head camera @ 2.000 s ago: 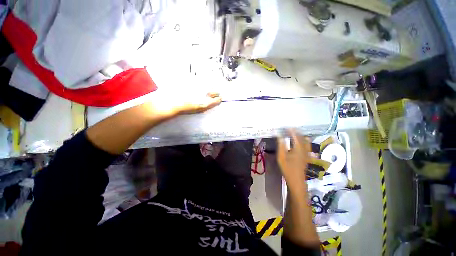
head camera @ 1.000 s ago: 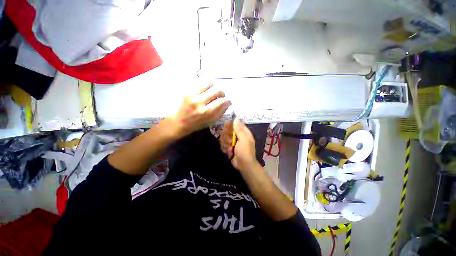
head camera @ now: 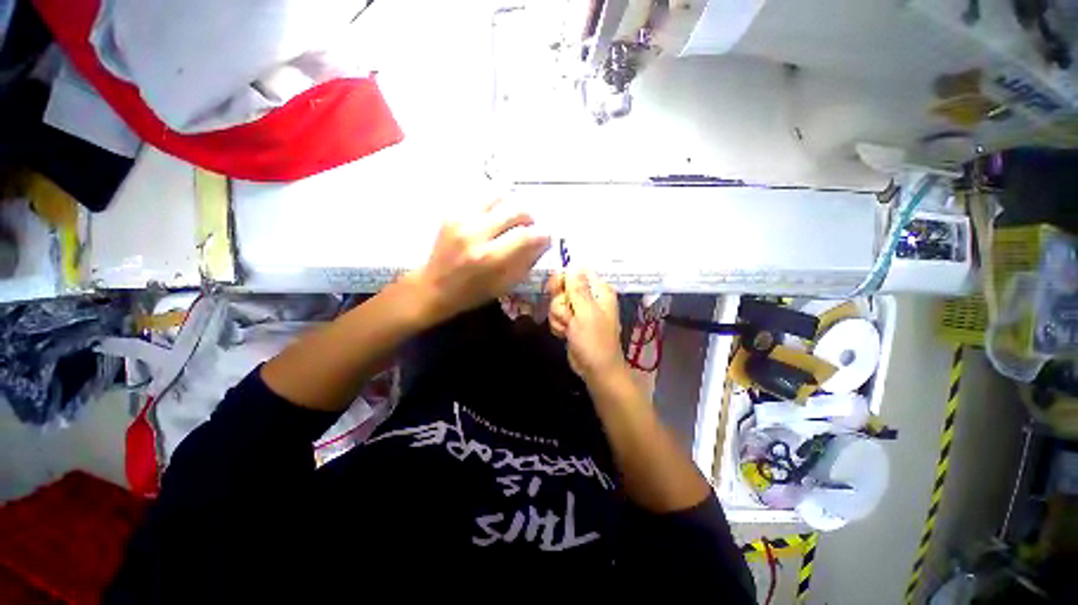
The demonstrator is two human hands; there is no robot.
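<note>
My right hand (head camera: 588, 317) is closed around small thread snips; the short dark blades (head camera: 565, 252) point up at the table's front edge, and a little yellow handle shows. My left hand (head camera: 479, 262) is just left of the blades with its fingers curled together. I cannot tell whether it holds a thread or anything small; lamp glare hides the detail. The needle area (head camera: 615, 80) of the sewing machine is above and beyond both hands. A red band (head camera: 290, 140) joined to pale grey cloth (head camera: 195, 59) lies at the upper left.
The white table edge (head camera: 733, 278) runs across in front of me. A white bin (head camera: 709, 473) below right holds scissors and white rolls. A yellow basket (head camera: 1023, 254) is at the far right. Pale cloth hangs below left, above a red crate (head camera: 65, 538).
The snips have gone from the machine bed into my right hand, which came up beside my left. My left hand has drawn back and curled. The view has shifted, and the blades now point up.
</note>
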